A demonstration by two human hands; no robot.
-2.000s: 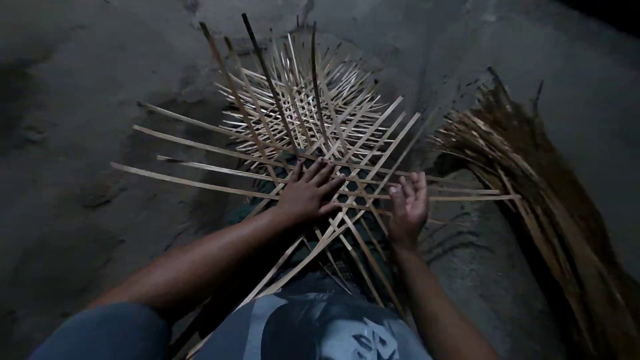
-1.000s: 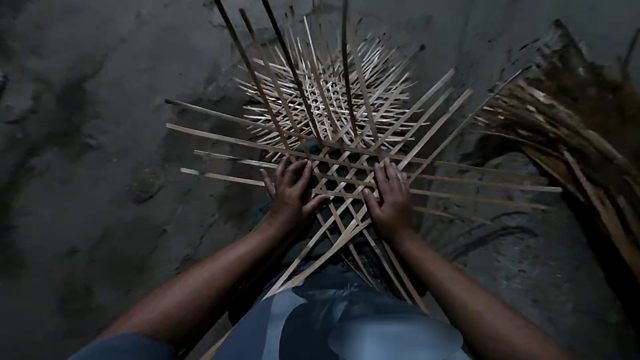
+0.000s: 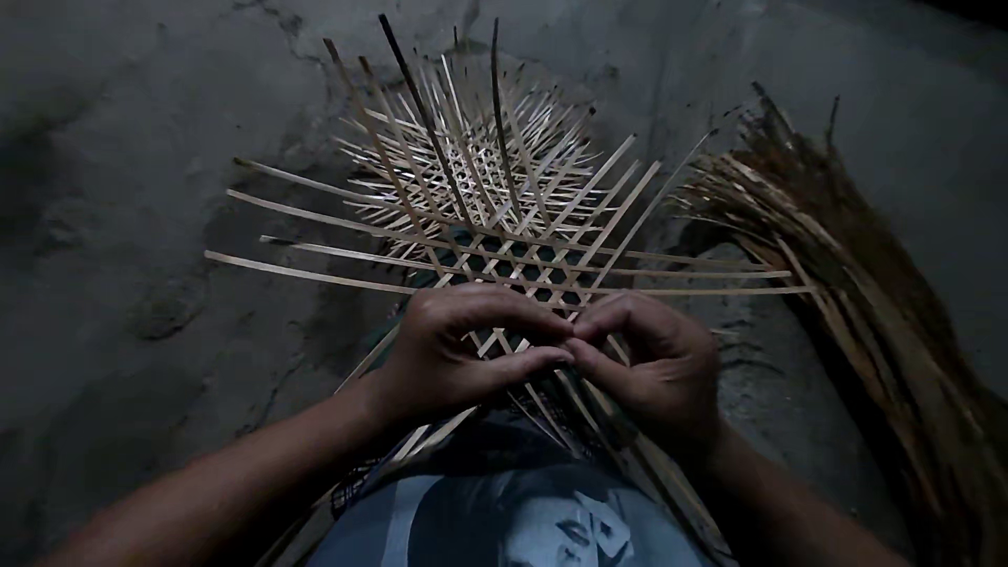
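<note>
An open hexagonal weave of flat pale strips (image 3: 516, 270), likely bamboo or cane, lies in front of me, its long loose ends spreading outward on all sides. Over its near part, my left hand (image 3: 472, 346) curves with thumb and forefinger pinched. My right hand (image 3: 650, 354) pinches the same way, and the fingertips of both hands meet at the centre. Whether a strip is held between them cannot be made out. The near edge of the weave is partly hidden behind my hands.
Beyond the weave stands a pile of similar woven pieces (image 3: 480, 169) with bristling strip ends. To the right lies a large bundle of long brown strips (image 3: 858, 299) on the grey concrete floor (image 3: 142, 315). My shirt and lap border the near side.
Both hands were apart, flat on either side of the weave, a second ago; now they have come together at its near part with fingertips meeting.
</note>
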